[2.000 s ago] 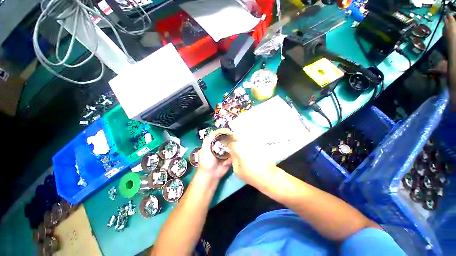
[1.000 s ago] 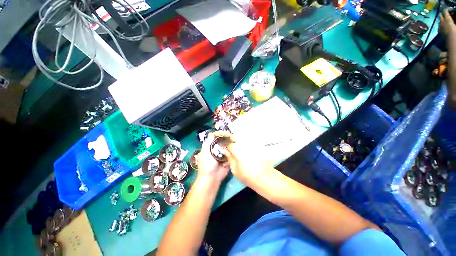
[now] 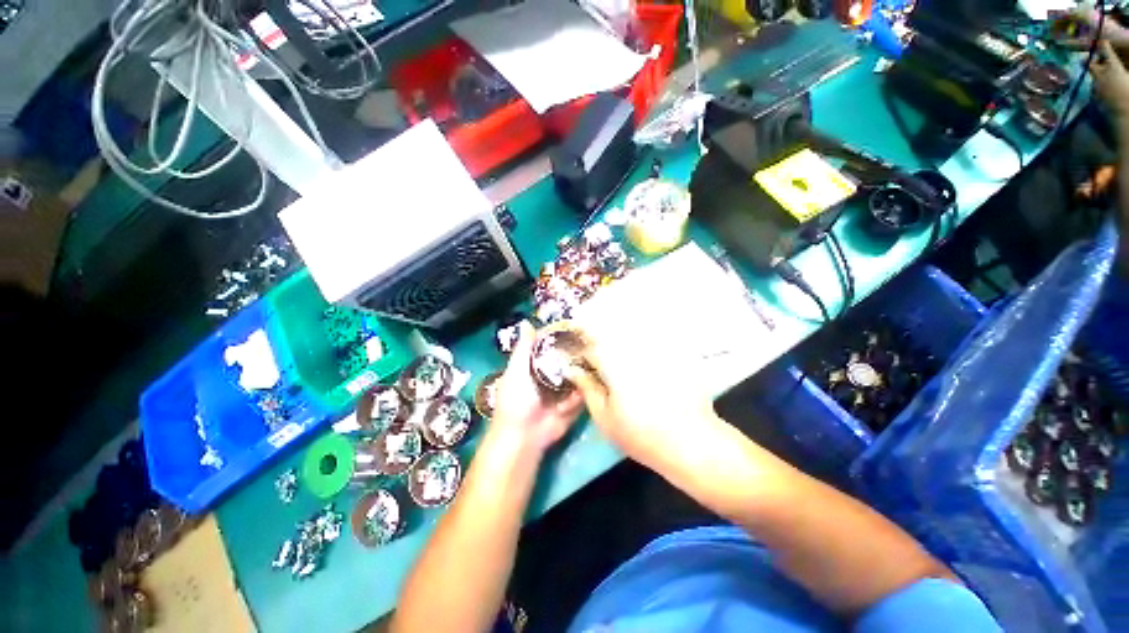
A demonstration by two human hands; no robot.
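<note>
My left hand [image 3: 530, 406] holds a round brown cup-shaped housing [image 3: 553, 359], its open side up, with pale parts inside. My right hand [image 3: 619, 402] is on the right side of the housing, its fingers at the rim and opening. Whether the right fingers hold a small part is too small to tell. The housing is over the bench, beside the left corner of the white sheet [image 3: 681, 309]. Small mixed components [image 3: 579, 275] are heaped behind the sheet. More brown housings [image 3: 435, 477] with pale and green parts stand clustered to the left.
A white box with a dark grille [image 3: 402, 223] stands behind the housings. Blue bin [image 3: 204, 414], green bin [image 3: 324, 340], green ring [image 3: 329, 464] and loose metal parts [image 3: 307, 540] lie left. A tub [image 3: 656, 216] and black soldering station [image 3: 755, 186] are behind the sheet. Blue crates [image 3: 990, 476] and another person's hand [image 3: 1106, 68] are right.
My right hand has shifted slightly at the housing, its fingers now more over the rim. My left hand still holds it. The other person's hand at the right has moved.
</note>
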